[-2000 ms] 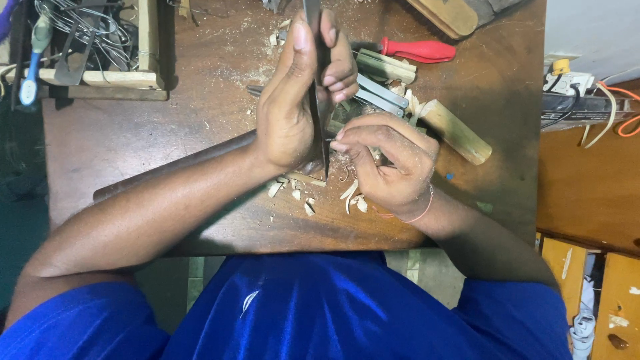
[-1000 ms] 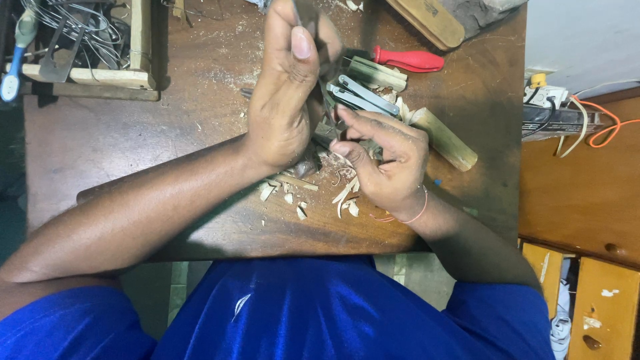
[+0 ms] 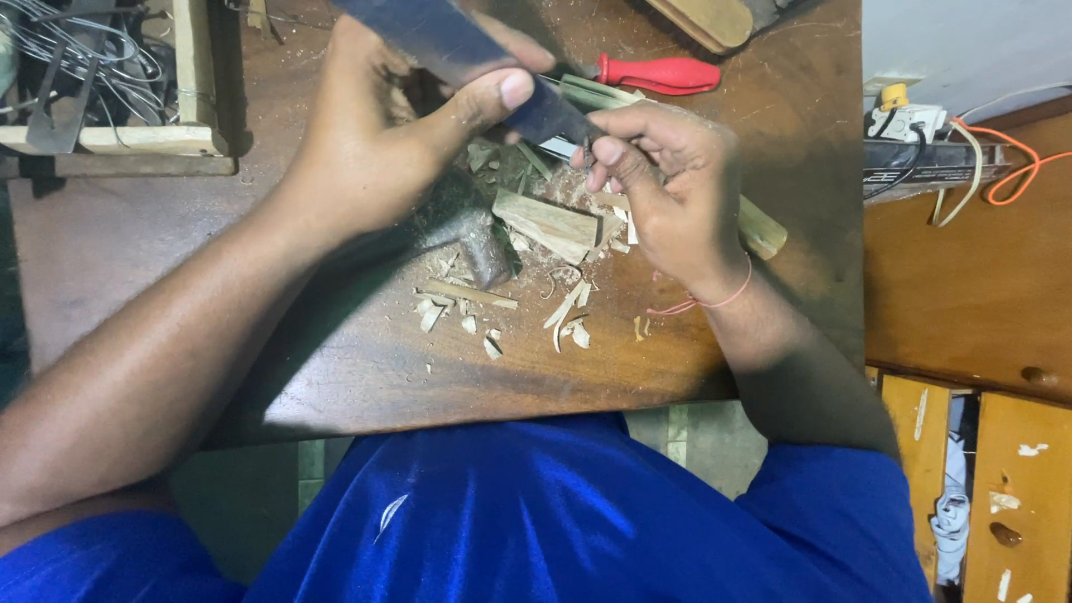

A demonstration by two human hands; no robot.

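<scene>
My left hand (image 3: 419,126) grips a wide, flat, dark metal blade (image 3: 456,50), thumb on its face. The blade slants from the top edge of the view down to the right, its flat side showing. My right hand (image 3: 662,176) has thumb and fingers pinched at its narrow lower end; whether they hold the blade itself or a small piece there I cannot tell. Below the hands a split piece of pale wood (image 3: 548,224) lies on the wooden table among curled shavings (image 3: 569,314). Beside it is the rounded end of a dark metal tool (image 3: 484,251), partly hidden by shadow.
A red-handled tool (image 3: 662,75) lies beyond my right hand, a bamboo piece (image 3: 760,228) beside it. A wooden box (image 3: 117,141) of wires and metal parts stands upper left. A wooden block (image 3: 712,21) lies at the top. A power strip with cables (image 3: 913,126) is beyond the right edge.
The blade has turned from near upright and edge-on to slanting with its flat side in view. Both hands have shifted with it, uncovering the split wood and the dark tool's end below.
</scene>
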